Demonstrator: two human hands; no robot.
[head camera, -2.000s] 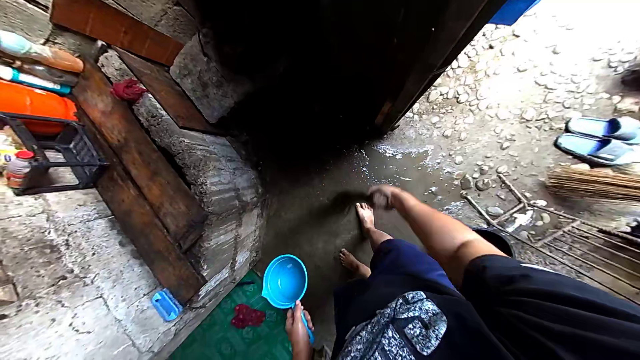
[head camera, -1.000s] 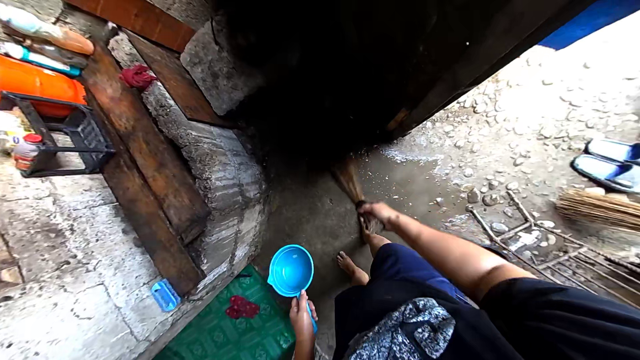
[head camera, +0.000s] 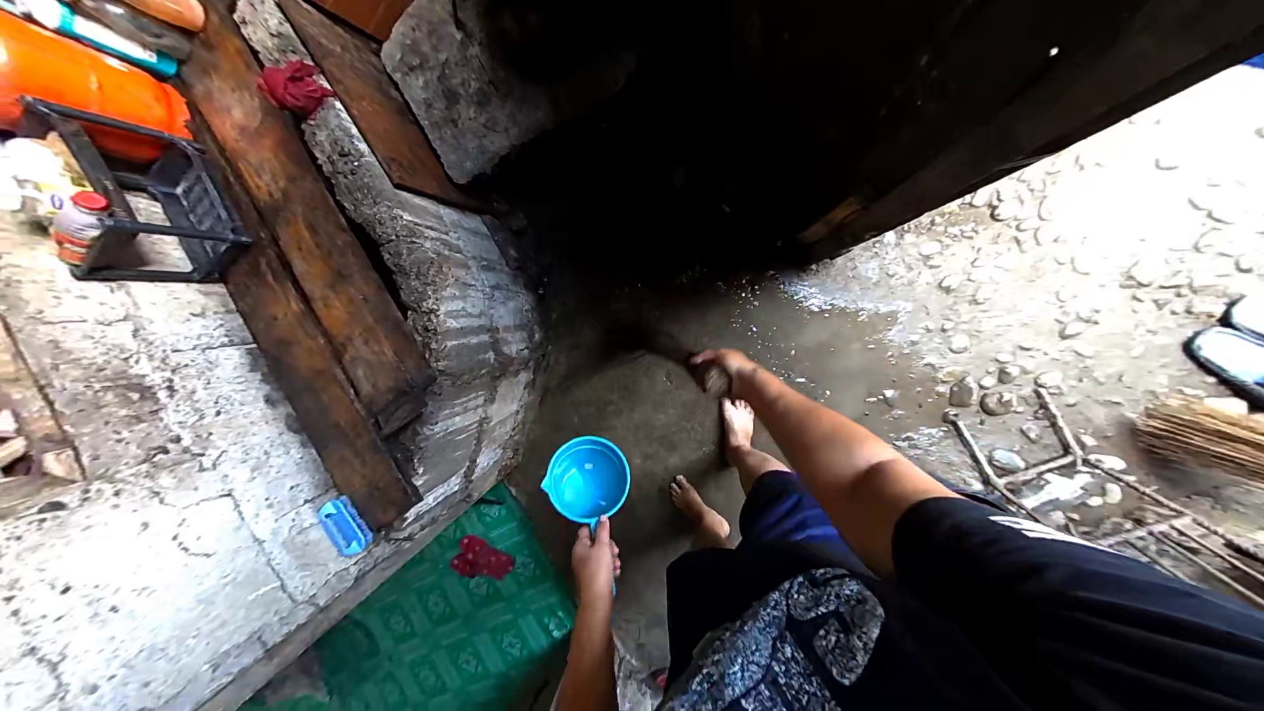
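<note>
My left hand (head camera: 595, 561) grips the handle of a blue plastic dipper (head camera: 589, 479), which is held level and has some clear liquid inside. Low over the wet floor (head camera: 642, 420), my right hand (head camera: 724, 369) is closed around the bundled end of a broom; its bristles are a dark blur reaching left toward the shadow. My bare feet stand just below that hand. A dark red cloth (head camera: 482, 558) lies on the green patterned mat (head camera: 425, 622) to the left of the dipper.
On the concrete ledge (head camera: 168, 395) at left are wooden planks (head camera: 306, 296), a black crate (head camera: 188, 222), a red-capped jar (head camera: 81, 225) and a blue brush (head camera: 345, 525). At right lie a metal frame (head camera: 1066, 459), a stick bundle (head camera: 1205, 439), slippers (head camera: 1229, 360) and stones.
The broom in my right hand has swung; its bristles, pointing up toward the shadow one second ago, now reach left. My left hand still holds the dipper.
</note>
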